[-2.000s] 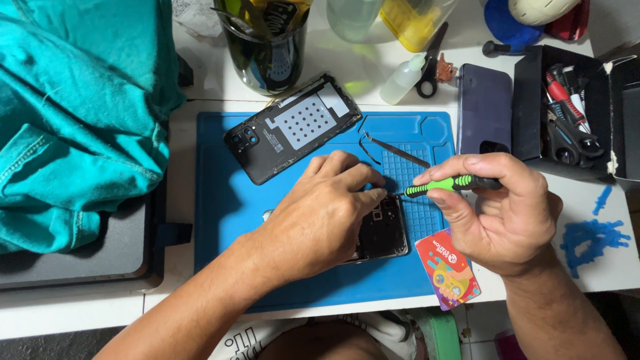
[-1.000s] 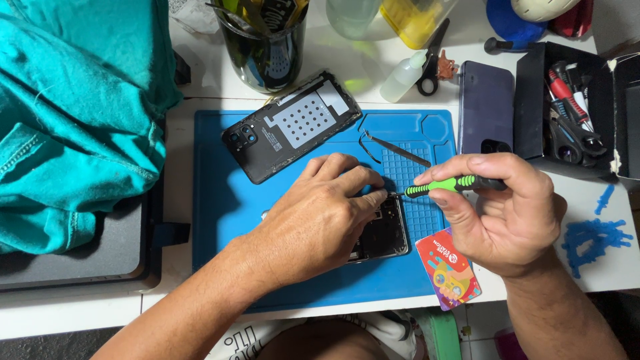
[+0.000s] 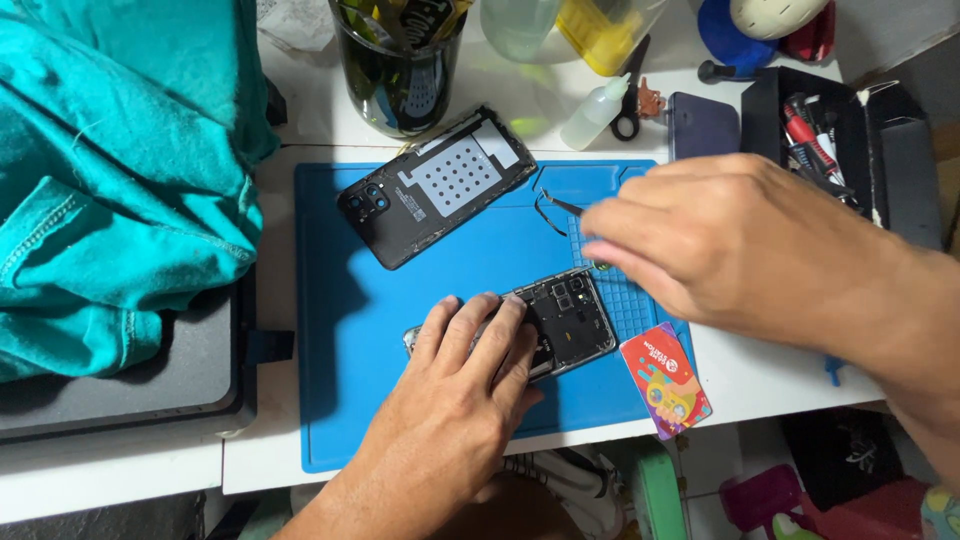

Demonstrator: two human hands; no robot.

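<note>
My left hand (image 3: 457,375) grips the opened smartphone (image 3: 574,330), fingers across its left part and thumb along its near edge. My right hand (image 3: 690,240) is above the mat's right side, its fingertips closed at dark tweezers (image 3: 564,205) that point up-left. A small green piece of the screwdriver (image 3: 601,265) shows below those fingers; whether the hand holds it is hidden. A thin, curved black strip (image 3: 550,217) lies by the tweezers' tip. The detached phone back cover (image 3: 439,187), with its camera surround, lies tilted on the blue work mat (image 3: 352,375).
A red card (image 3: 666,379) overlaps the mat's right edge. Behind stand a dark glass jar (image 3: 397,75), a small dropper bottle (image 3: 596,112), scissors (image 3: 626,124) and a dark phone (image 3: 703,126). A black toolbox (image 3: 765,112) is at right; teal cloth (image 3: 127,165) covers the left.
My right hand has moved from upright beside the phone to over the tweezers, reaching across from the right. My left hand has drawn back left, uncovering more of the phone's camera end.
</note>
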